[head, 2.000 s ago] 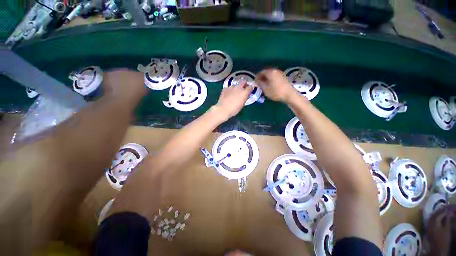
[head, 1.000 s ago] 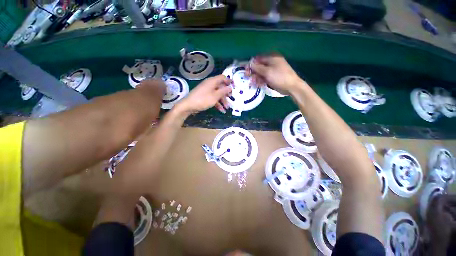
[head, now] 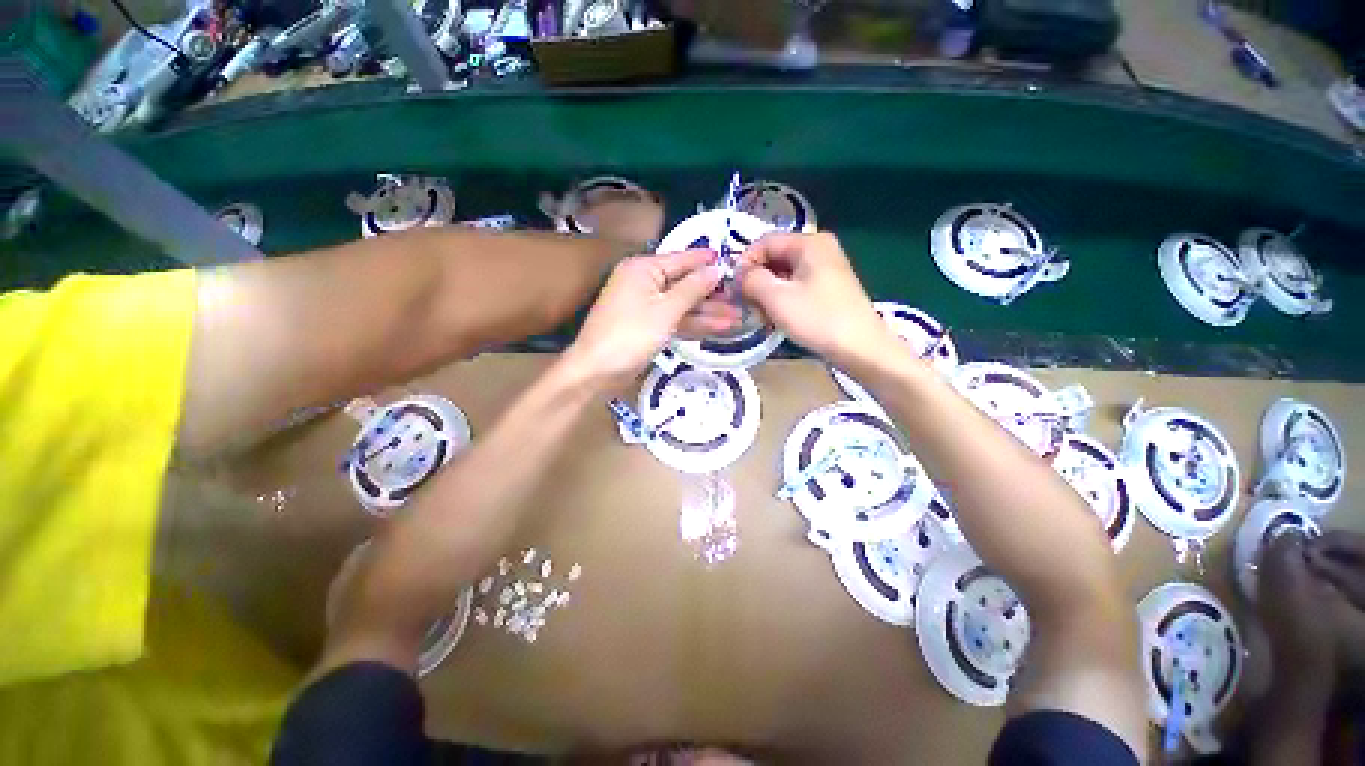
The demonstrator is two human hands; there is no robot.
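My left hand point(head: 653, 310) and my right hand point(head: 804, 287) meet over a round white slotted housing point(head: 728, 347) at the near side of the green belt. The fingertips of both hands pinch at something small and whitish near the housing's centre; its exact shape is too small to tell. Another housing with a blue-white strip point(head: 699, 415) lies flat on the brown tabletop just below my hands. Small white pieces point(head: 527, 594) lie loose at left of centre, and tiny shiny pieces point(head: 710, 528) lie in a patch at table centre.
The green belt point(head: 494, 135) carries spaced housings point(head: 994, 250). Overlapping housings point(head: 973, 623) lie on the right of the table. A neighbour's arm point(head: 404, 314) in a yellow sleeve reaches across from the left. Another person's hands show at far right. A cardboard box point(head: 606, 56) stands beyond the belt.
My hands have come together at the housing's centre. The belt housings have shifted left. The neighbour's arm has reached farther right, and a housing on the table at left is uncovered.
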